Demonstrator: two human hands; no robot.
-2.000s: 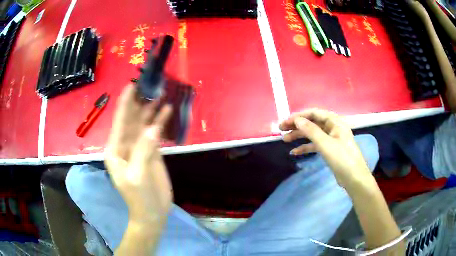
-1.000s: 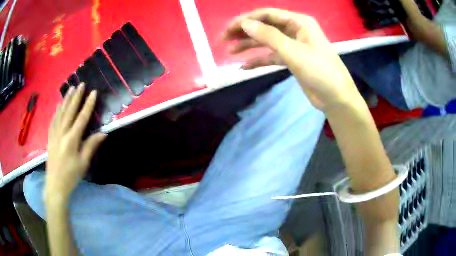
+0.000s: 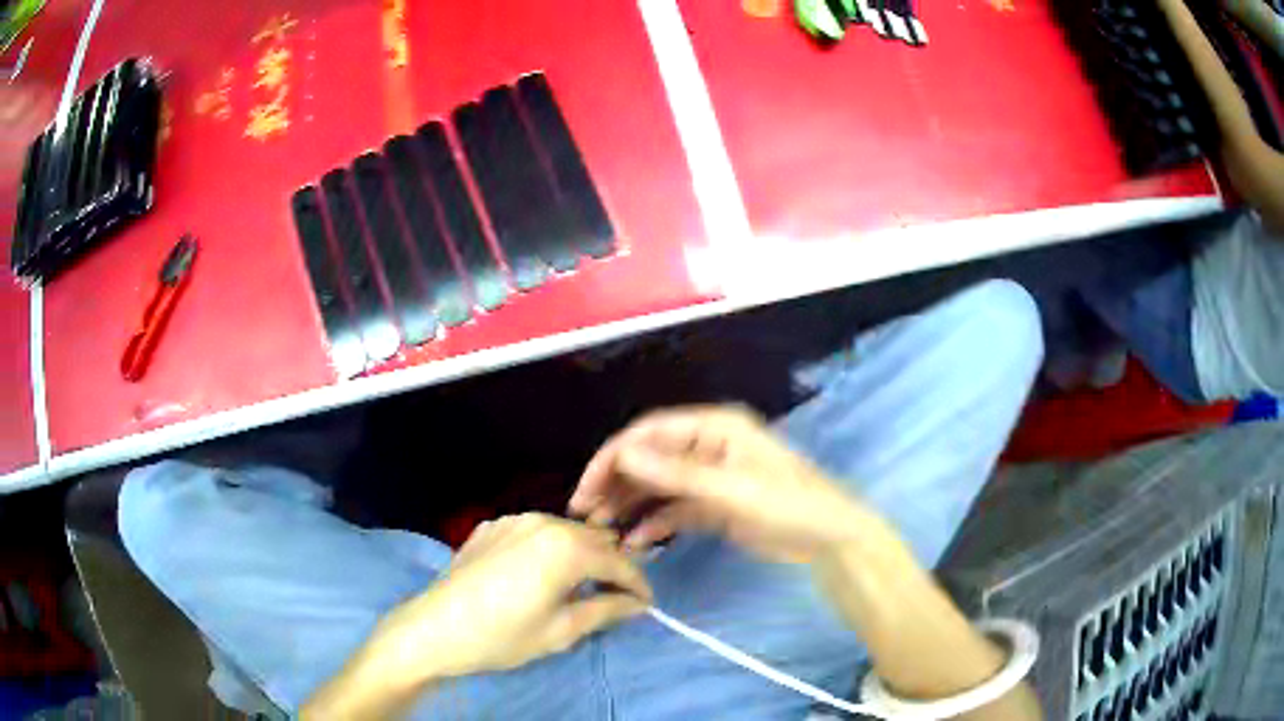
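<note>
Several black strip parts (image 3: pixel 423 233) lie side by side in a slanted row near the table's front edge. My left hand (image 3: pixel 528 592) and my right hand (image 3: pixel 718 479) meet above my lap. My left fingers pinch the end of a thin white tape (image 3: pixel 746 659). It runs to the tape roll (image 3: pixel 972 693) worn on my right wrist. My right fingers are bent close to my left fingertips; whether they hold anything is hidden and blurred. The red-handled snips (image 3: pixel 159 310) lie on the table left of the row.
A stack of black parts (image 3: pixel 87 169) stands at the far left. A green tool (image 3: pixel 821 17) and black pieces with white ends (image 3: pixel 894 20) lie at the top. Dark piles and another person's arm (image 3: pixel 1222 106) are at the right. A grey slotted tray (image 3: pixel 1155 620) is at lower right.
My left hand has left the black strips and my right hand has come down, so both meet over my lap. The tape now stretches from the wrist roll to my left fingers.
</note>
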